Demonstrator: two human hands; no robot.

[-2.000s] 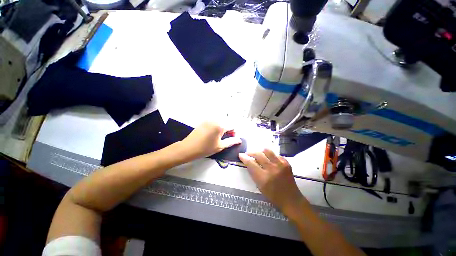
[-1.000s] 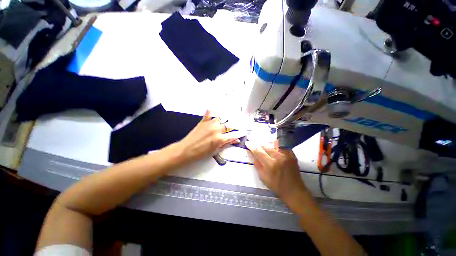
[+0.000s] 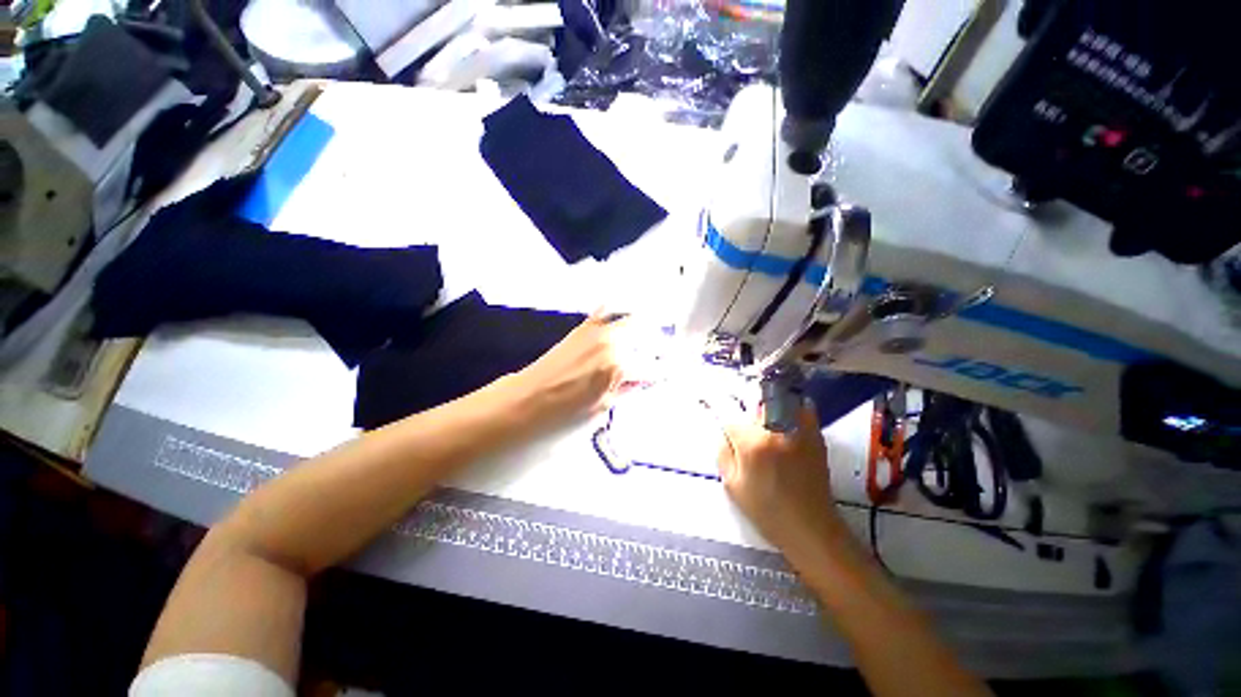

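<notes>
The white sewing machine (image 3: 769, 252) with a blue stripe stands right of centre, its lamp glaring over the needle area. My left hand (image 3: 596, 368) lies on the table just left of the needle area, beside a dark cut piece (image 3: 456, 357). My right hand (image 3: 779, 463) is right of the needle area, its fingers partly behind the machine's metal parts. Glare hides the fingertips of both hands, so I cannot tell what they hold. A thin dark outline (image 3: 660, 468) shows on the table between the hands.
A dark stack (image 3: 569, 184) lies behind the needle area. Wider dark pieces (image 3: 266, 277) and a blue sheet (image 3: 289, 166) lie at left. Orange snips (image 3: 887, 449) and black-handled scissors (image 3: 960, 463) lie right of my right hand. A dark device (image 3: 1123, 136) hangs at upper right.
My hands have moved apart, the right one further right under the machine head. The dark piece between them no longer shows. The view has shifted slightly.
</notes>
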